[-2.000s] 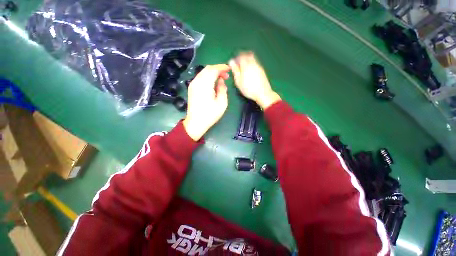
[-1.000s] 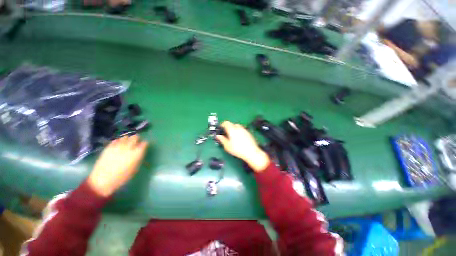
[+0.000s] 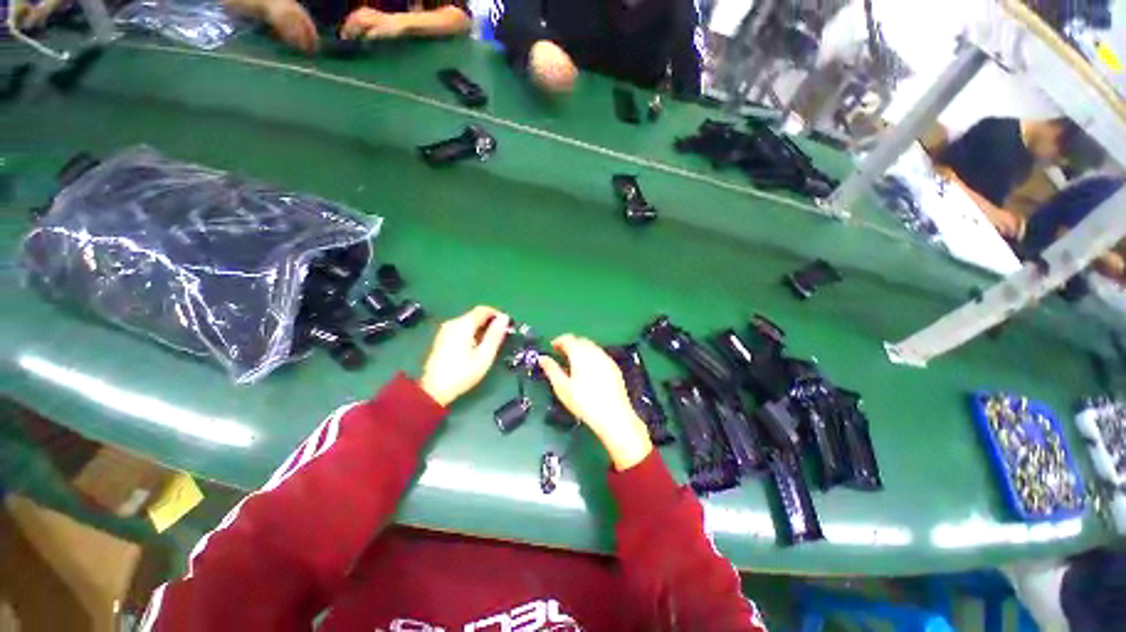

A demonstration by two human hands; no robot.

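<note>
My left hand (image 3: 466, 354) and my right hand (image 3: 595, 389) are close together in front of me. Small silver fittings (image 3: 526, 359) lie or are held between their fingertips; the fingers partly hide them. A black cylinder (image 3: 511, 414) lies just below, and another dark piece is partly covered by my right hand. A silver fitting (image 3: 550, 470) lies nearer the bench edge. Black housings (image 3: 737, 435) are piled to the right of my right hand. A clear plastic bag (image 3: 185, 266) of black cylinders lies at left, with loose cylinders (image 3: 377, 301) at its mouth.
Part-assembled units (image 3: 633, 199) are spaced along the far strip of the green bench (image 3: 519, 259). A blue tray (image 3: 1027, 456) of silvery pieces is at far right. A metal post (image 3: 938, 324) stands on the bench at right. Other people's hands (image 3: 551, 67) are across the bench.
The view has shifted. My left hand has moved from beside the loose cylinders to the silver fittings, near my right hand.
</note>
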